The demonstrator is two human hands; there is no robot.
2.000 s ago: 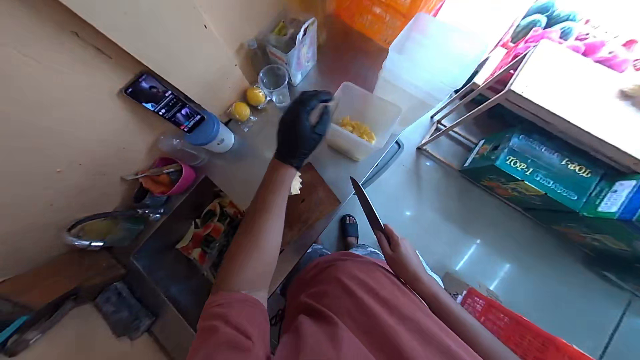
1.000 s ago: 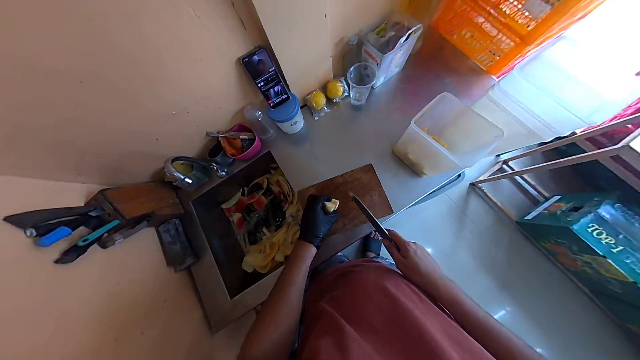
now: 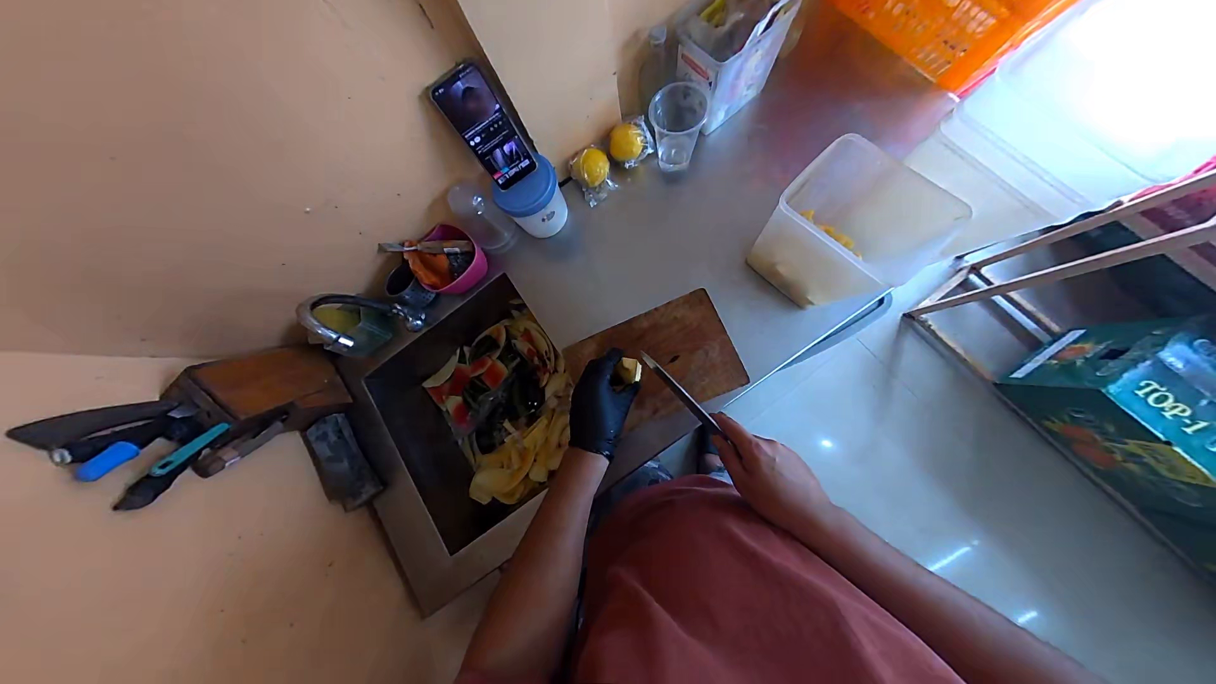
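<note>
My left hand point(image 3: 602, 404), in a black glove, grips a small pale-yellow piece of fruit point(image 3: 628, 371) above the wooden cutting board point(image 3: 698, 337). My bare right hand point(image 3: 769, 465) holds a knife point(image 3: 682, 392) by its handle, its blade slanting over the board with the tip close to the fruit. To the left of the board, the steel sink point(image 3: 404, 484) holds yellow peels point(image 3: 518, 465) and red and green rinds. Beyond the board stands a clear plastic container point(image 3: 826, 218) with yellow pieces in it.
Along the wall are a faucet point(image 3: 328, 328), a pink bowl point(image 3: 465, 271), a phone point(image 3: 484, 123) against a blue-lidded cup point(image 3: 543, 209), two wrapped yellow fruits point(image 3: 610, 154) and a clear plastic cup point(image 3: 676, 128). Knives point(image 3: 104, 427) lie at left; a metal rack point(image 3: 1073, 256) stands at right.
My left hand, over the plastic container two seconds ago, has come back over the board and holds a fruit piece. The knife has stayed in my right hand. The view has shifted.
</note>
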